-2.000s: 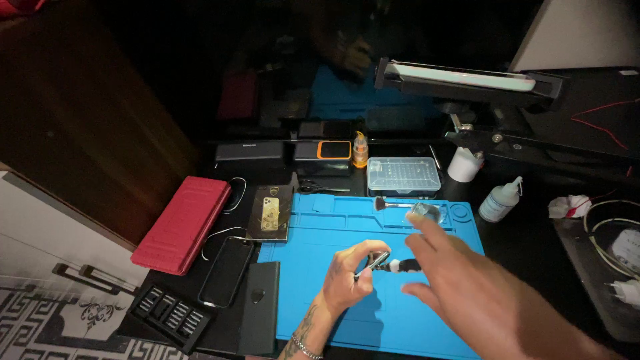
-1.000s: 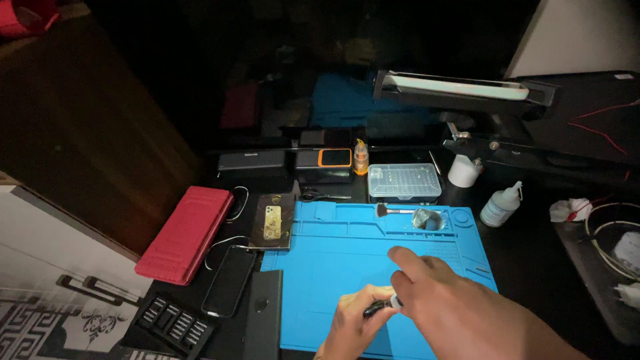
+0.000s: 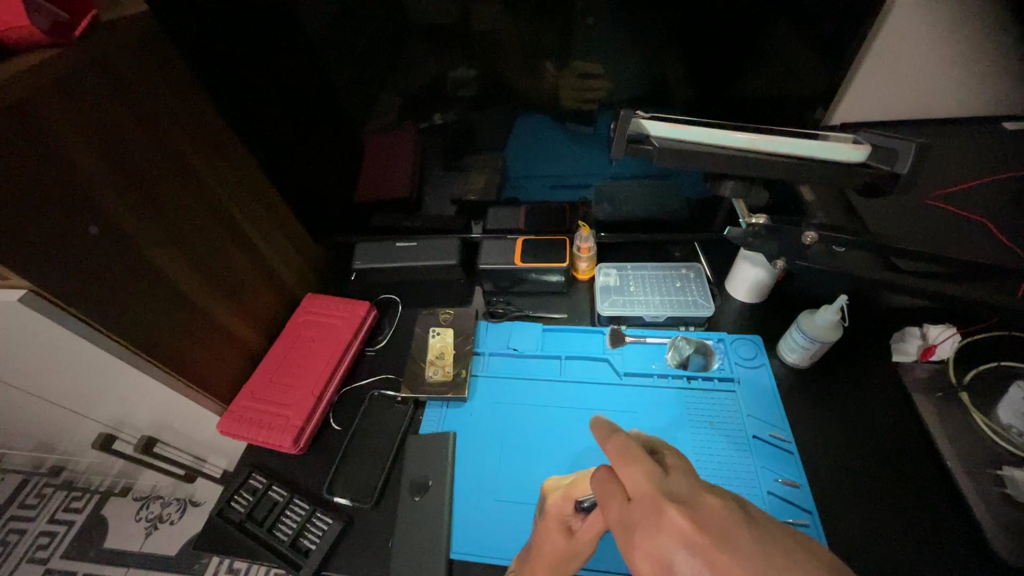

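Observation:
My left hand [image 3: 562, 516] is closed on a small dark object [image 3: 586, 504], of which only a short end shows between my two hands. Over it lies my right hand [image 3: 668, 496], touching the left one, its fingers bent and their tips partly hidden, so its hold cannot be told. Both are above the lower part of a blue silicone repair mat [image 3: 528, 424]. A soft brush [image 3: 632, 339] and a small clear plastic bag [image 3: 694, 354] lie in the mat's upper tray. Small metal bits [image 3: 787, 482] sit in slots along its right side.
Left stand a black bit case [image 3: 276, 516], a dark phone [image 3: 370, 450], a red case [image 3: 296, 372], a phone-pictured box [image 3: 438, 356] and a long black case [image 3: 424, 500]. Behind are scissors [image 3: 524, 312] and a clear organizer [image 3: 654, 292]. Right are a bottle [image 3: 810, 334] and a lamp [image 3: 752, 142].
Two seconds ago my hands were apart, the left holding a small object with a dark-handled tool beside it. They have come together lower over the mat, the right now covering part of the left.

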